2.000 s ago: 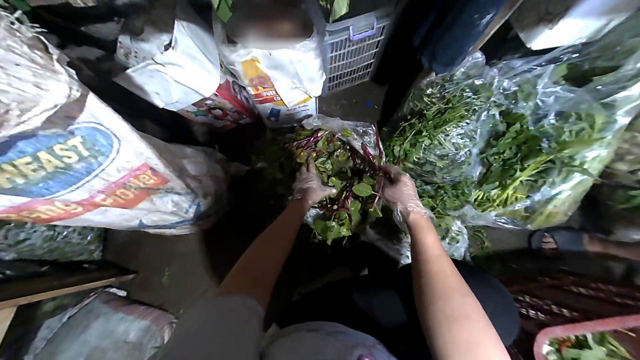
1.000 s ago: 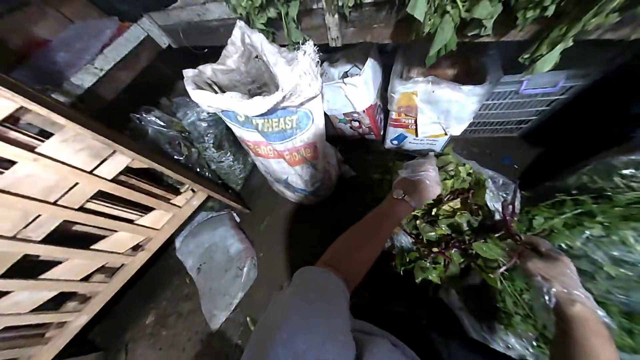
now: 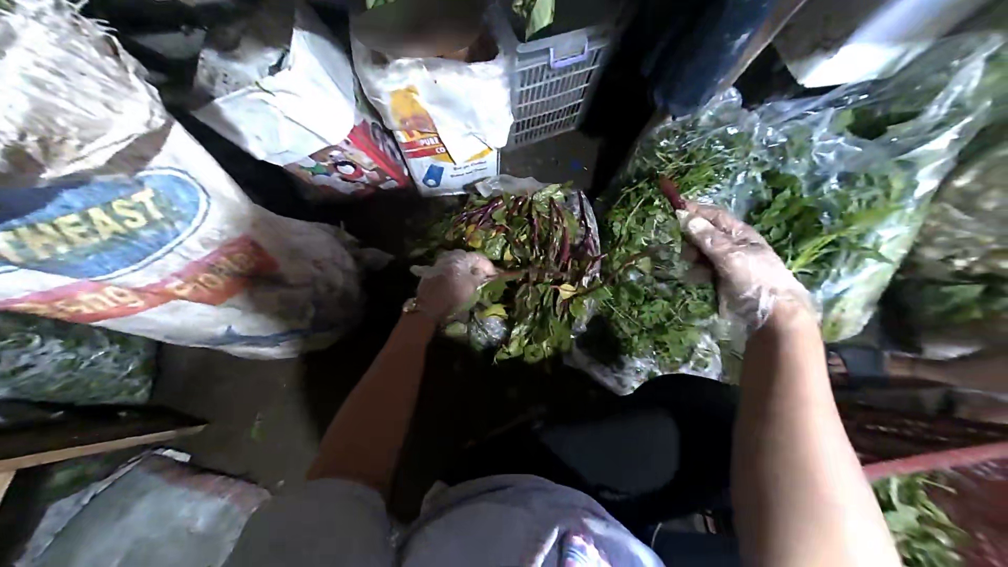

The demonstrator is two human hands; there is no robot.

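Note:
A pile of leafy greens with purple-red stems point(image 3: 543, 260) lies in a clear plastic bag near the middle. My left hand point(image 3: 457, 279), in a thin clear glove, is at the pile's left edge; its fingers touch the leaves, and its exact grip cannot be told. On the right, my right hand point(image 3: 728, 252), also gloved, holds a reddish stem piece point(image 3: 671, 193) that sticks up past the thumb. It hovers above finer green herbs point(image 3: 654, 291) beside the pile. More greens in an open clear plastic bag point(image 3: 866, 205) lie behind and to the right of that hand.
A large woven sack point(image 3: 260, 268) with printing stands at the left. At the back are white paper-like bags point(image 3: 453, 110) and a grey plastic crate point(image 3: 555, 90). A grey sack point(image 3: 150, 520) lies at the lower left, and a red-rimmed container point(image 3: 937, 461) with greens at the lower right.
My right hand has moved away from the red-stemmed greens to the right and now holds a reddish stem piece. The view swung left and back in between.

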